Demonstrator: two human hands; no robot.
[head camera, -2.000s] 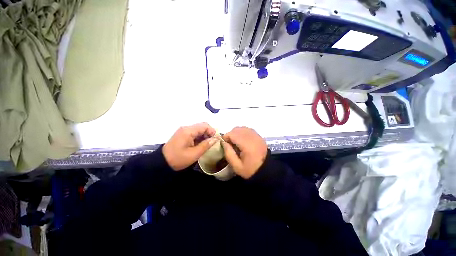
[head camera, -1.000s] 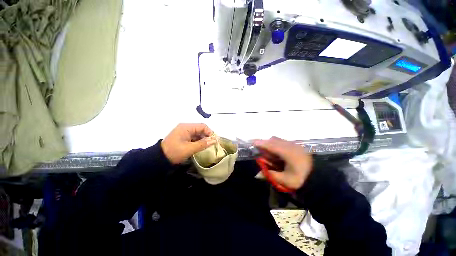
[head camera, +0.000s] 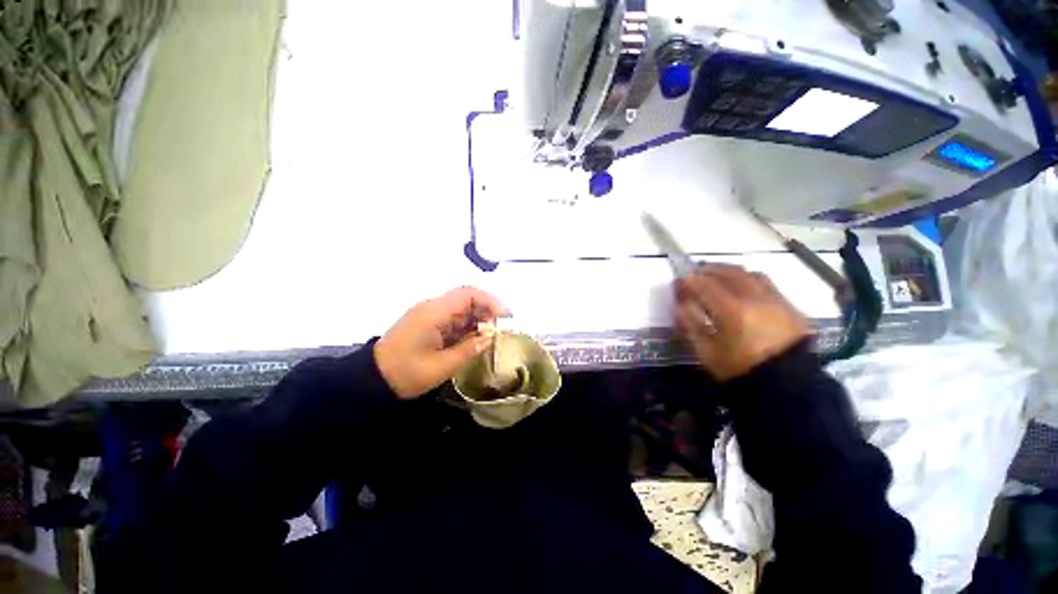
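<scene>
My left hand (head camera: 436, 340) pinches the edge of a small khaki fabric ring (head camera: 507, 408) at the table's front edge; the ring hangs open towards me. My right hand (head camera: 738, 319) is blurred, over the table's front edge to the right. It holds the scissors (head camera: 669, 246), whose blades point up and left over the table; the red handles are hidden by the hand. The ring and the scissors are apart.
The sewing machine (head camera: 812, 75) stands at the upper right. A smooth khaki panel (head camera: 200, 151) and a crumpled khaki heap (head camera: 58, 221) lie at the left. A slim blade tool (head camera: 816, 262) lies at the right. A white cloth heap (head camera: 928, 447) is right of the table.
My right hand took the scissors from the table, brought them beside the ring, then moved away right and up with them. My left hand kept hold of the ring, which now hangs open.
</scene>
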